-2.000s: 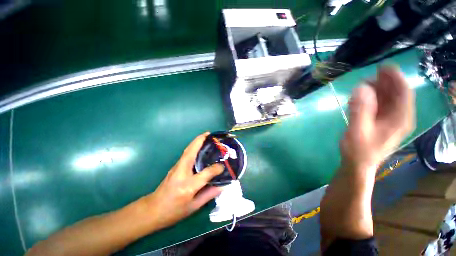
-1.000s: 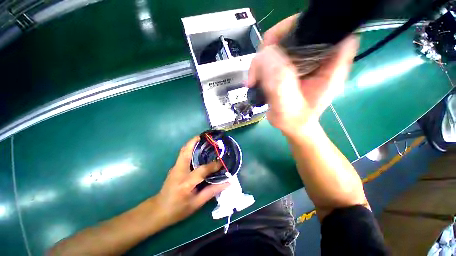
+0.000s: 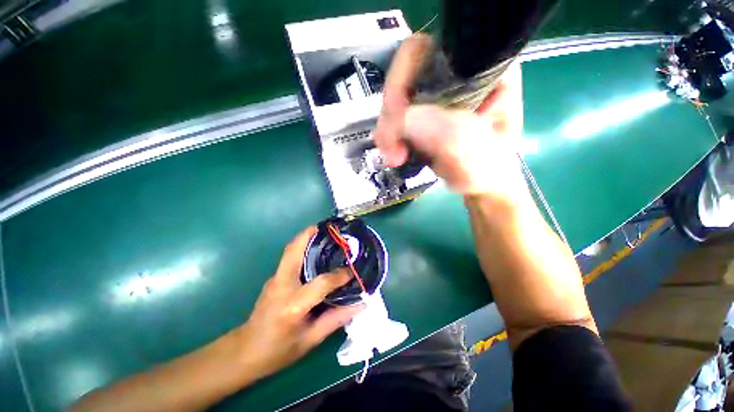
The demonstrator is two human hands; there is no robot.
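Note:
My left hand [image 3: 294, 310] holds the round white camera housing [image 3: 384, 269], open end up, with a finger inside its rim. A black inner holder [image 3: 328, 256] fills the housing, and red lead wires [image 3: 348, 251] cross it. The white mounting bracket [image 3: 373, 334] points toward me at the bench edge. My right hand [image 3: 447, 133] is wrapped around the electric screwdriver [image 3: 487, 36], slightly blurred. The screwdriver's lower end is at the front of the screw feeder [image 3: 354, 125]; its bit is hidden or too blurred to tell.
The feeder stands beyond the housing, with a red switch and an open top bin. A silver rail [image 3: 161, 153] runs behind it across the green bench [image 3: 201, 209]. Black parts with loose wires [image 3: 704, 60] lie at the far right. A short white cable [image 3: 363, 371] hangs from the bracket.
My right hand, empty and apart from the screwdriver two seconds ago, has closed around it and brought it over the feeder front. My left hand still holds the housing in nearly the same place.

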